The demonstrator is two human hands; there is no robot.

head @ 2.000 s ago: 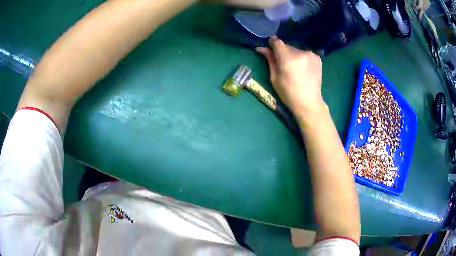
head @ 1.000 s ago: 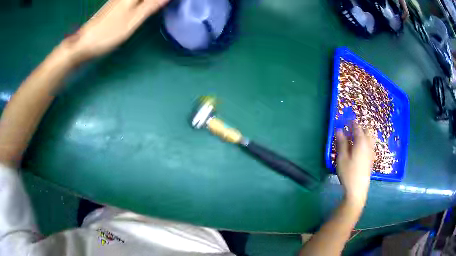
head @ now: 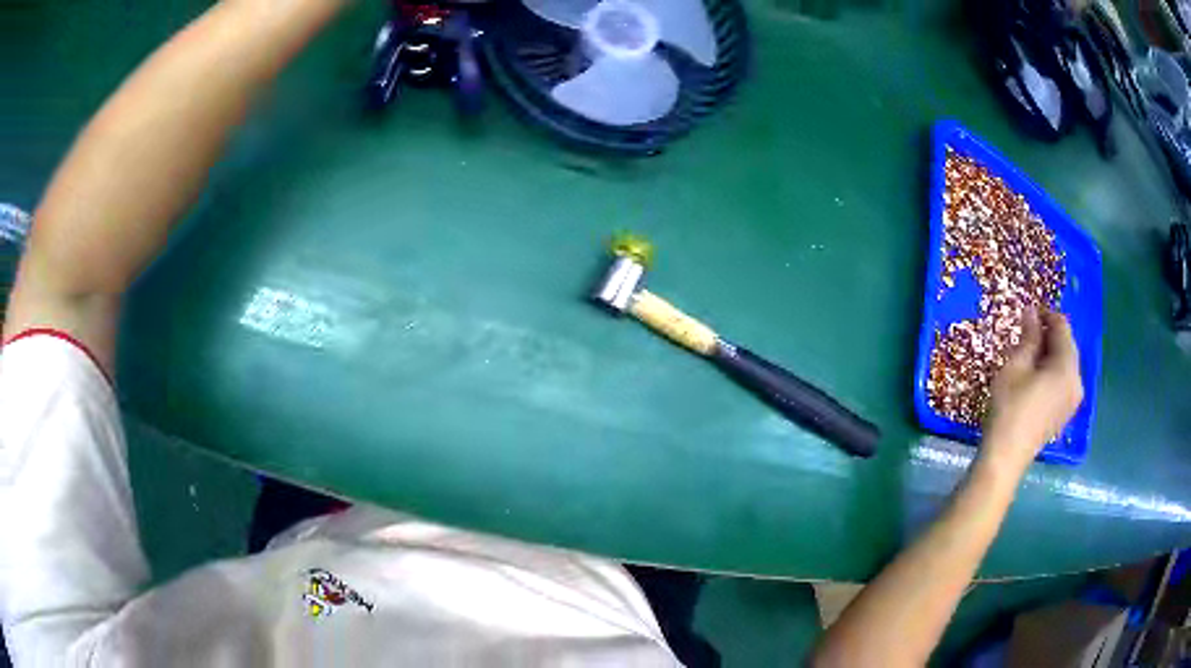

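Observation:
A blue tray (head: 1092, 342) of small copper-coloured pieces (head: 999, 242) lies at the right. My right hand (head: 1037, 388) is over its lower right part, fingers bent together at the pieces; whether a piece is between the fingertips cannot be told. A fan (head: 624, 78) with pale translucent blades and a black ribbed guard lies at the top, cut off by the frame edge. Its dark base (head: 425, 55) is beside the guard on the left. A hammer (head: 731, 355) lies mid-bench, head up-left, black grip down-right. My left forearm reaches up past the top edge; the left hand is out of view.
The green bench (head: 431, 431) has a curved near edge. More black fan units (head: 1032, 78) stand at the upper right, with dark parts along the right edge. A cardboard box (head: 1071, 634) is below the bench at the lower right.
My right hand went from the fan to the tray and its fingers have drawn closer together. My left hand has left the view at the top. The hammer now lies with its whole grip showing.

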